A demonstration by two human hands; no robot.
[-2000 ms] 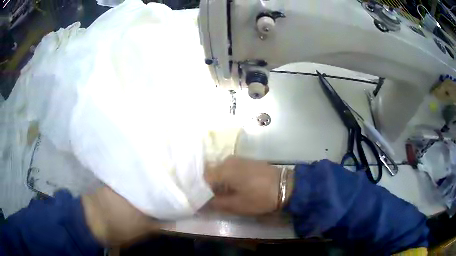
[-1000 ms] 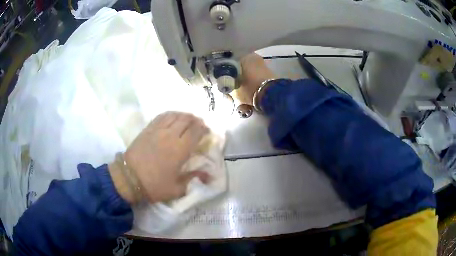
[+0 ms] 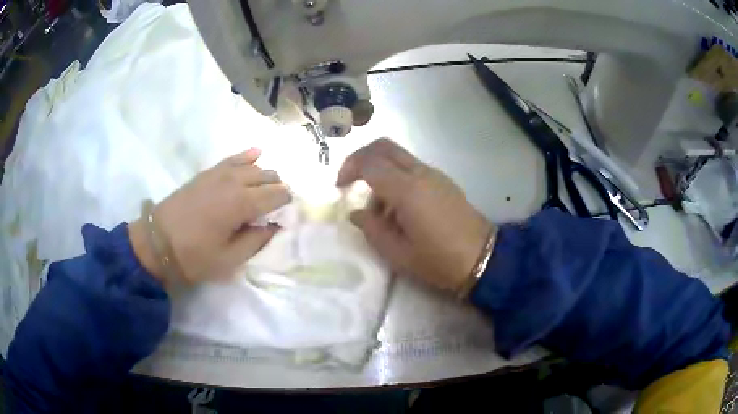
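A white garment piece [image 3: 307, 279] lies on the table below the needle, joined in view with a large white heap at the left. My left hand [image 3: 218, 217] lies on the cloth left of the needle with its fingers spread and pressing down. My right hand [image 3: 421, 212] pinches a cream folded edge [image 3: 356, 196] of the cloth between thumb and fingers, just in front of the presser foot [image 3: 323, 150]. The cloth right at the needle is washed out by bright light, so I cannot tell whether it is under the foot.
The white sewing machine head [image 3: 267, 48] and arm span the top. Black shears [image 3: 544, 133] and a slimmer silvery tool [image 3: 603, 162] lie under the arm. Crumpled scraps [image 3: 702, 202] are at the right edge. A printed ruler [image 3: 421, 344] runs along the table's front edge.
My right hand has come back from behind the needle to the front and pinches the cloth edge. My left hand has moved left and flattened. The cloth now spreads toward the table's front edge.
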